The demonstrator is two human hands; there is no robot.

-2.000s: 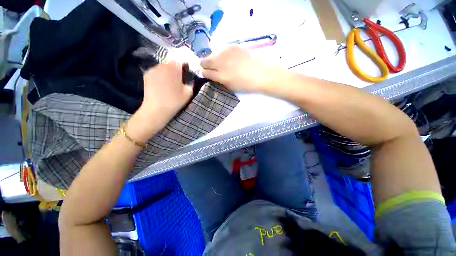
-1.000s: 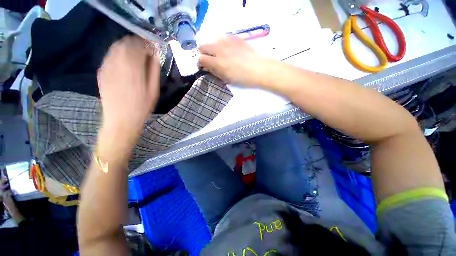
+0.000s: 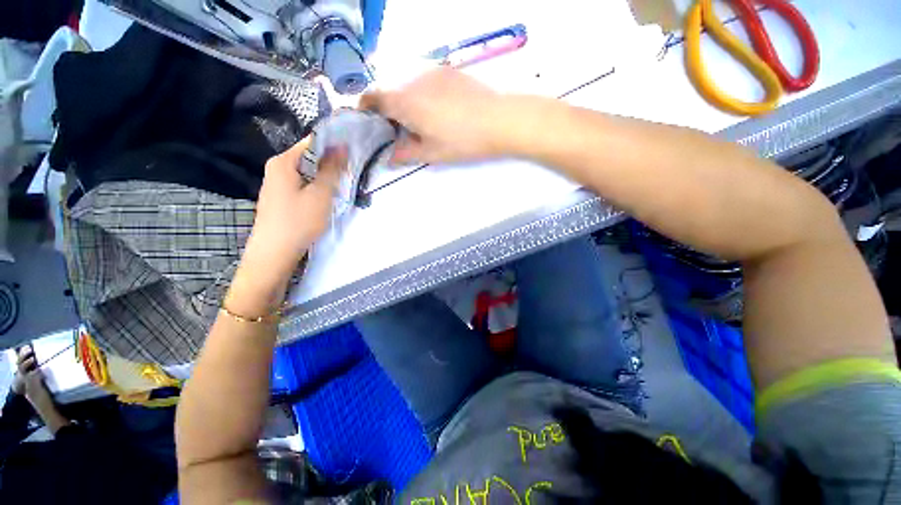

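Note:
My left hand (image 3: 301, 197) and my right hand (image 3: 435, 116) both hold a blurred grey strip of fabric with a dark edge (image 3: 348, 148), bunched just below the sewing machine's cylindrical part (image 3: 343, 67). My left hand grips its left side, my right hand its upper right side. The black lining (image 3: 158, 113) lies in a mass to the left of my left hand. The plaid fabric (image 3: 168, 237) lies in folds below the lining, at the table's left. The needle and presser foot cannot be made out.
Scissors with a yellow-orange and a red handle (image 3: 736, 64) lie at the upper right. A pink and dark slim tool (image 3: 484, 44) lies behind my right hand. The table's ruler-marked front edge (image 3: 445, 261) runs above my lap. Blue bins (image 3: 346, 404) are below. Another person's hand (image 3: 32, 380) shows at far left.
The plaid flap that lay under my right hand is gone from there, and a grey strip is now between my hands. My left hand has moved right and down, close to my right hand.

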